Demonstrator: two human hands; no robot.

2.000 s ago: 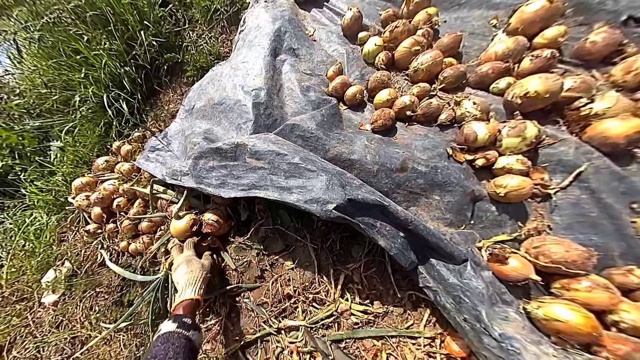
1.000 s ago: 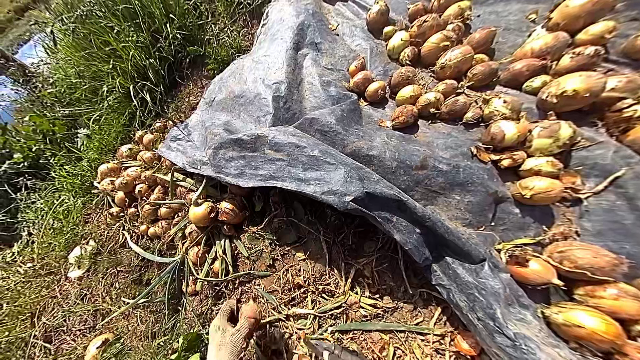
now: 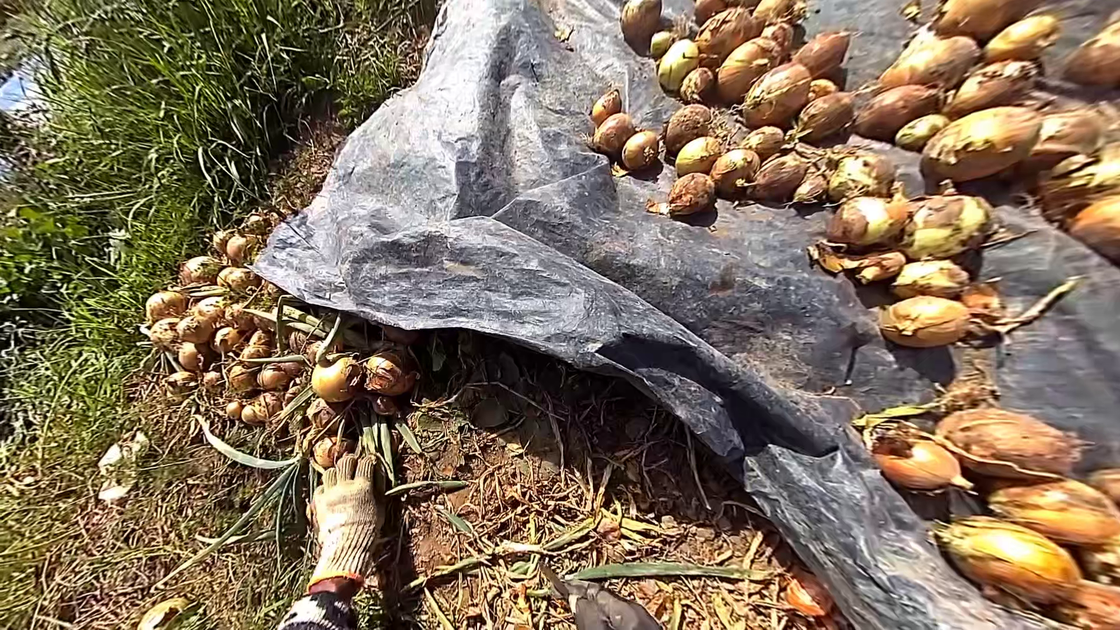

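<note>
My left hand [image 3: 348, 516], in a pale knitted glove below a dark patterned cuff, reaches to the near edge of a pile of small onions [image 3: 194, 329]. Its back faces up and its fingers are extended; the palm is hidden. Just beyond the fingertips lie a small onion [image 3: 328, 451] and green onion leaves [image 3: 383, 442]. A larger yellow onion [image 3: 337, 379] sits above them, beside the folded edge of a grey plastic sheet [image 3: 490, 271]. My right hand is out of view.
Many larger onions [image 3: 980, 144] lie on the sheet to the right. Dry stalks and soil [image 3: 542, 490] cover the ground in front of it. Tall grass [image 3: 201, 114] grows at the left. A dark grey object [image 3: 604, 605], unclear, shows at the bottom edge.
My left hand was at the bottom edge with a small onion at its fingers a second ago. It is now back up at the pile, and that onion is no longer seen there.
</note>
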